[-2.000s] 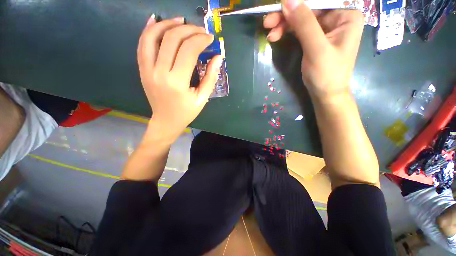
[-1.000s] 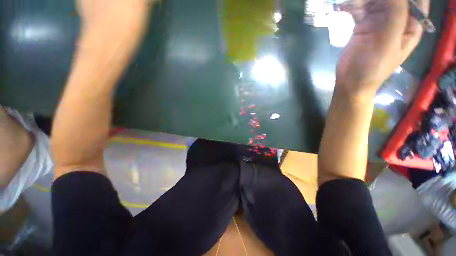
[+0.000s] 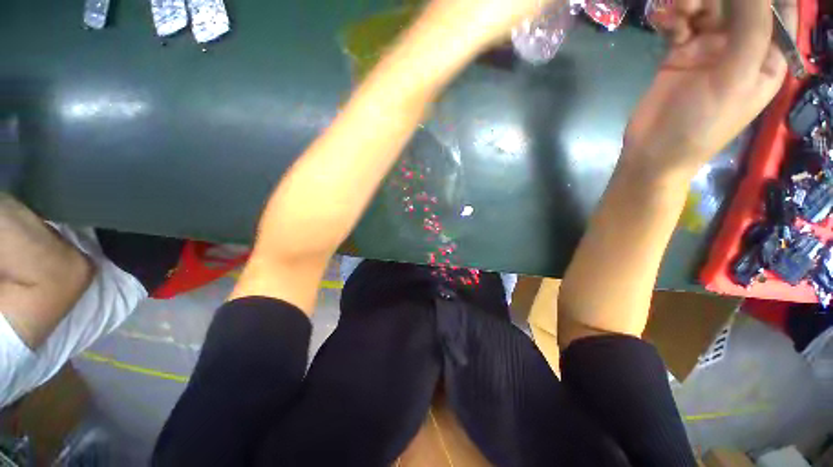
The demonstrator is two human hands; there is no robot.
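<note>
My left forearm reaches up across the bench and the left hand itself is cut off by the top edge. My right hand [image 3: 708, 87] is at the upper right, closed on the tweezers [image 3: 789, 41], which point down beside the red tray. Clear crinkled plastic [image 3: 541, 36] and a pinkish-red piece [image 3: 605, 12] lie between the two arms at the top. Silvery board strips [image 3: 208, 20] lie at the top left. What the left fingers touch is hidden.
An amber film sheet [image 3: 370, 41] lies partly behind my left forearm. Red specks [image 3: 429, 219] and a white chip [image 3: 467, 211] are near the bench edge. A red tray [image 3: 744, 210] of dark units stands at right. Another person's arm [image 3: 41, 264] is at left.
My left hand has left the board and my left forearm now slants up to the right. My right hand has moved right, still with the tweezers. The view has shifted, showing more of the tray.
</note>
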